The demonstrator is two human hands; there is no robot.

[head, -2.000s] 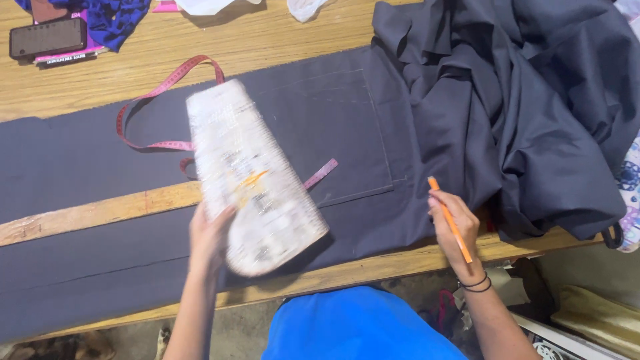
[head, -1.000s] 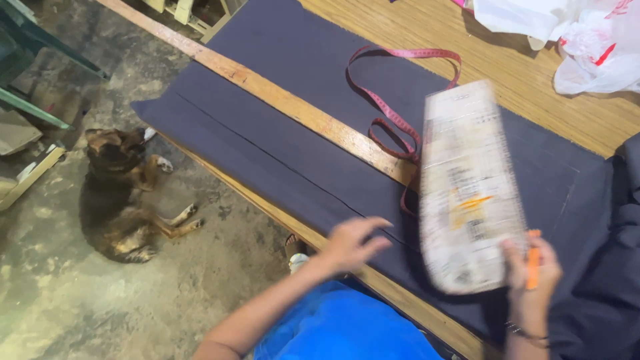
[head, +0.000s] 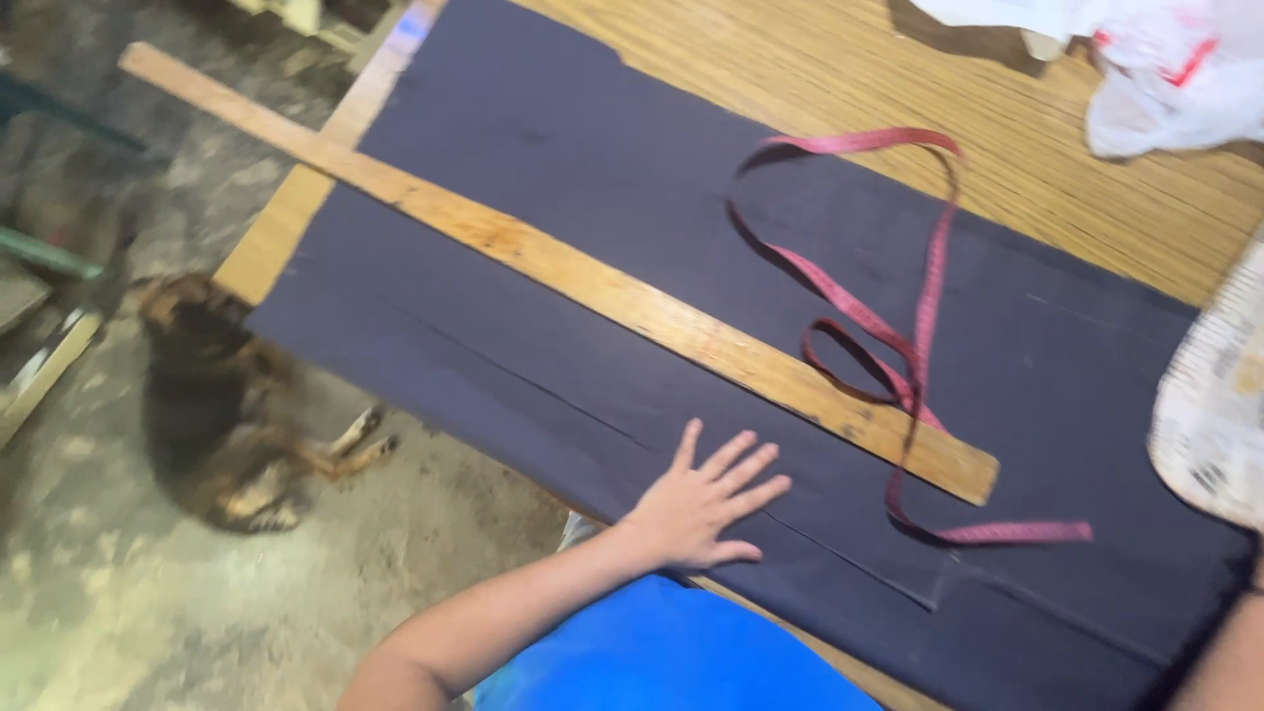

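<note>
My left hand [head: 706, 504] lies palm down with spread fingers on a long piece of dark cloth [head: 553, 365], over a thin line that runs along it. Above my hand a long wooden ruler [head: 592, 286] rests slantwise on the cloth and sticks out past its far left end. A pink measuring tape [head: 928, 296] loops across the cloth and the ruler's right end. At the right edge a pale, marked pattern piece [head: 1210, 405] with a rounded end is partly in view. Only my right forearm shows below it; that hand is outside the frame.
The cloth lies on a wood-grain table [head: 750, 99]. White plastic bags [head: 1165, 79] are at the table's upper right. On the concrete floor at left a dog [head: 227, 405] lies near the table's end. Part of a green chair [head: 49, 252] shows at the left edge.
My left hand, holding the pattern piece two seconds ago, is now flat on the cloth. The pattern piece passed to my right hand and has moved to the right. The view has swung left.
</note>
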